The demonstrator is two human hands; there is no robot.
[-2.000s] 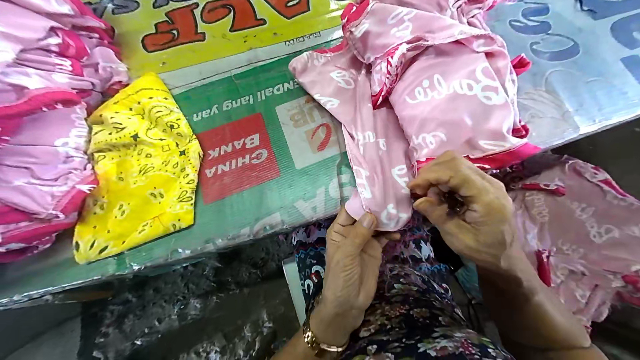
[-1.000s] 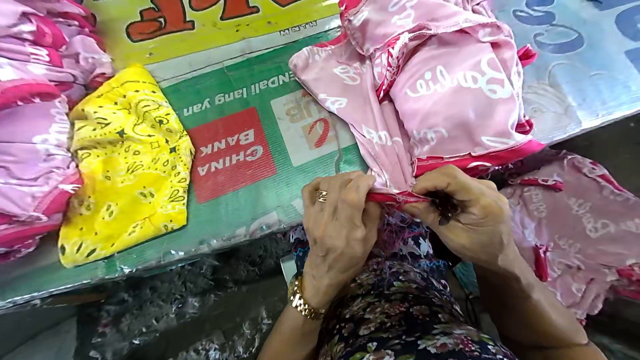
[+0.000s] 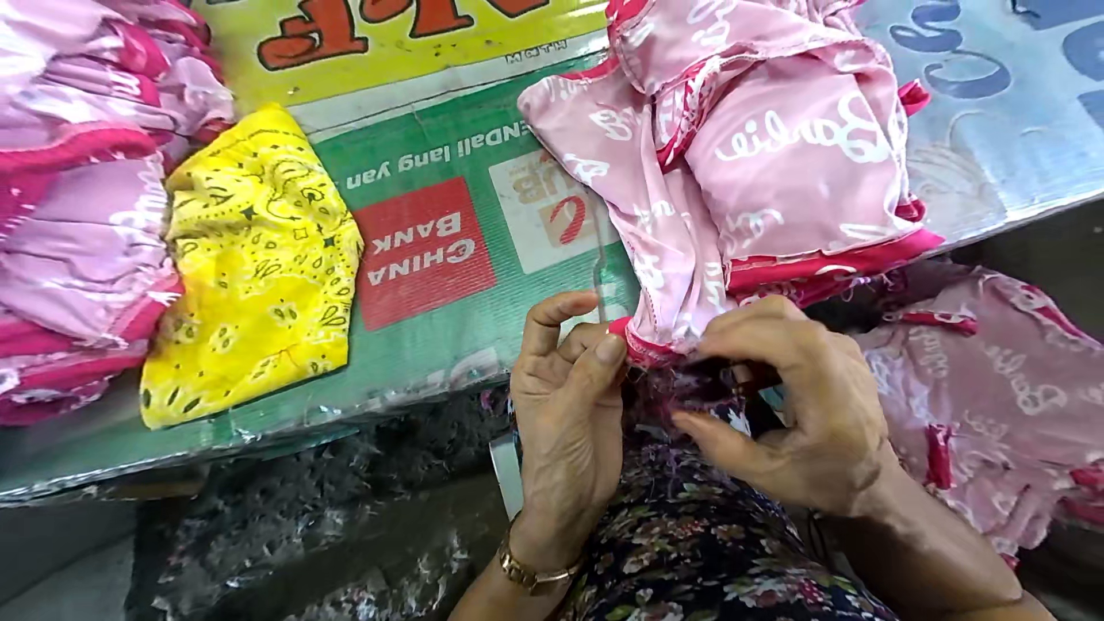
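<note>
A pink printed fabric garment (image 3: 793, 155) with white lettering and dark pink trim lies at the table's near edge, one narrow end drawn toward me. My left hand (image 3: 573, 388) pinches the dark pink hem of that end between thumb and fingers. Just right of it, my right hand (image 3: 789, 401) has its fingertips at the same hem, with a small dark object inside the hand, possibly thread snips, blurred and partly hidden. Loose threads hang below the hem, between the hands.
On the table covered with printed plastic sheeting (image 3: 431, 345), a yellow bandana-print cloth (image 3: 259, 276) lies beside a pile of pink garments (image 3: 78, 224) at the left. More pink printed fabric (image 3: 1000, 388) hangs below the table edge at the right. A floral cloth covers my lap.
The left hand has turned from knuckles up to thumb and fingers showing at the hem. The right thumb has spread away from its fingers, and the hem end has shifted.
</note>
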